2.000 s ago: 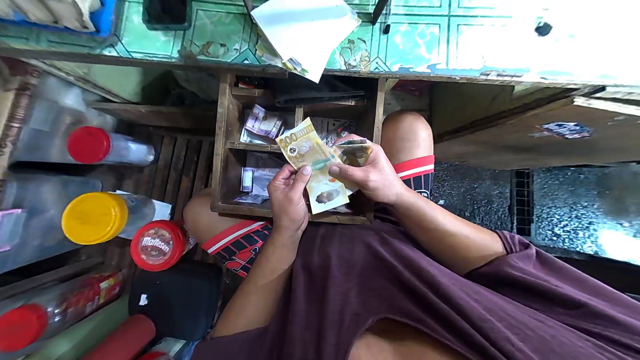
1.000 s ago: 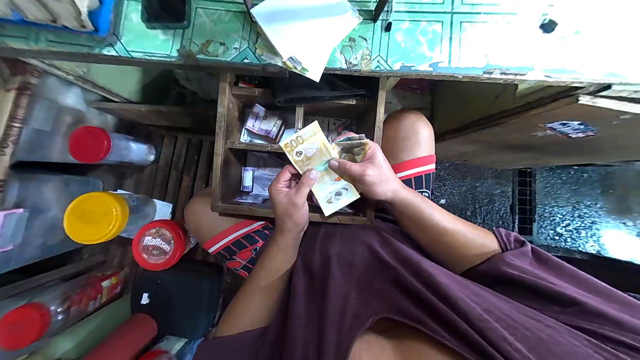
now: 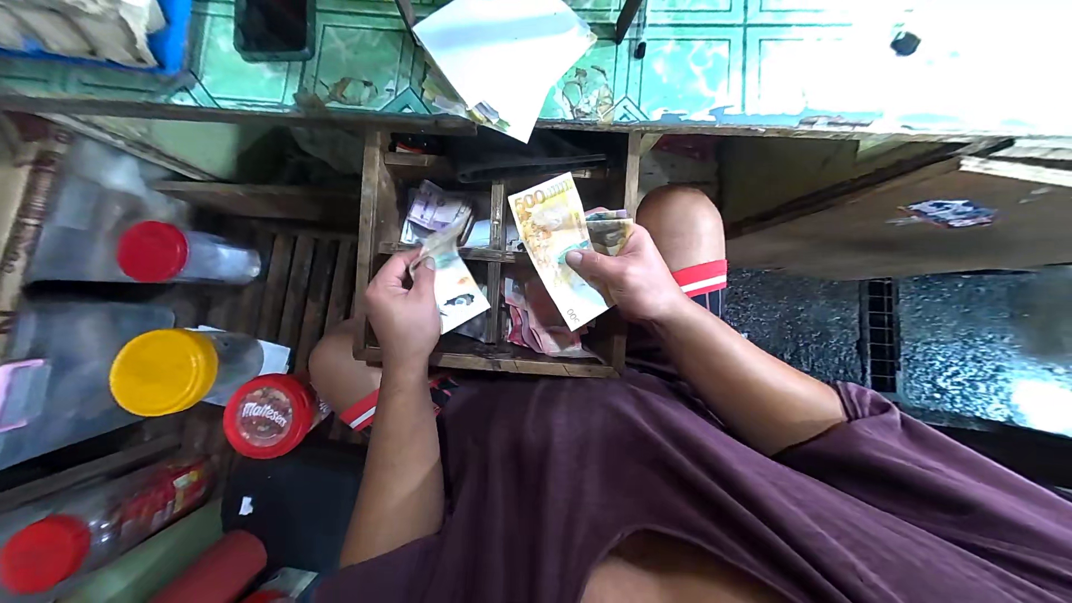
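My left hand (image 3: 406,306) pinches a pale banknote (image 3: 456,289) between thumb and fingers, over the left side of a wooden drawer (image 3: 502,363). Across from it, my right hand (image 3: 632,272) grips a yellow 500 banknote (image 3: 553,239) under the thumb, with several folded notes (image 3: 610,228) behind it. The drawer is divided into compartments. Purple notes (image 3: 437,209) lie in an upper left compartment, and reddish notes (image 3: 536,322) in the lower right one, partly hidden by the 500 note. A dark flat item (image 3: 523,159) lies at the back of the drawer.
A green tiled counter (image 3: 360,79) runs above the drawer, with white paper (image 3: 507,54) overhanging its edge and a phone-like dark object (image 3: 275,29) on it. Plastic jars with red lids (image 3: 152,251) and a yellow lid (image 3: 163,372) lie at left. A wooden board (image 3: 871,218) is at right.
My hands were close together on the notes and are now apart. The left hand has moved left with a pale note, while the 500 note stays in the right hand.
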